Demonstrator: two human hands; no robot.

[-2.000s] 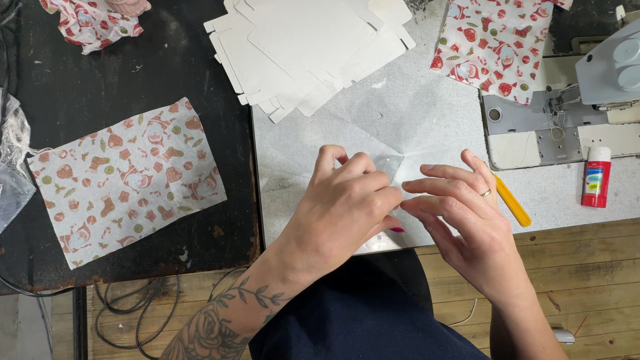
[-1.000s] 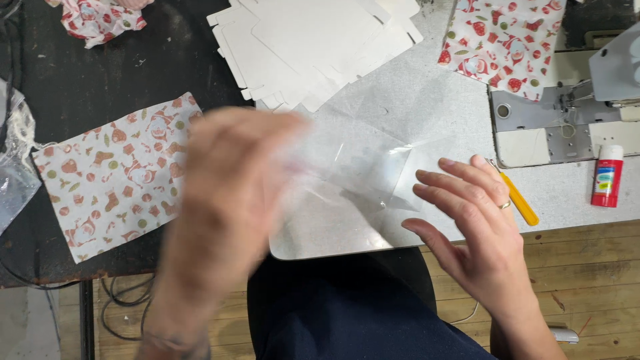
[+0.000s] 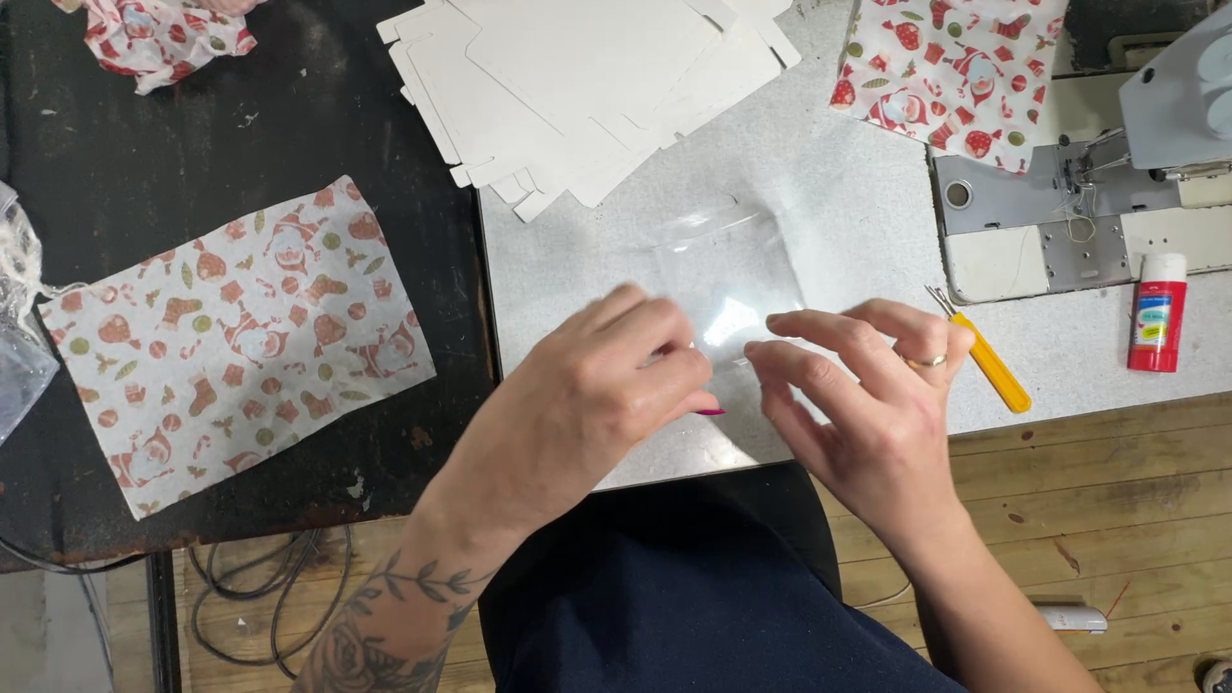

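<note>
A clear plastic sheet or bag (image 3: 736,260) lies on the light grey tabletop, its edges hard to make out. My left hand (image 3: 602,371) is over its left side, fingers curled and thumb tucked under; whether it pinches the plastic is hidden. Close by, my right hand (image 3: 857,375) has its fingers bent and apart over the plastic's lower right edge; a ring is on one finger. Just right of it lies a seam ripper (image 3: 991,361) with a yellow handle. Flat white card blanks (image 3: 597,87) are piled behind the plastic.
On the black table at left lie a festive printed sheet (image 3: 241,346), a crumpled printed piece (image 3: 164,38) and a plastic bag (image 3: 19,356). At right are another printed piece (image 3: 953,77), a sewing machine (image 3: 1078,202) and a glue stick (image 3: 1158,313) near the table edge.
My left hand, blurred and farther left a second ago, has come back right beside my right hand. My right hand's fingers are more bent than before.
</note>
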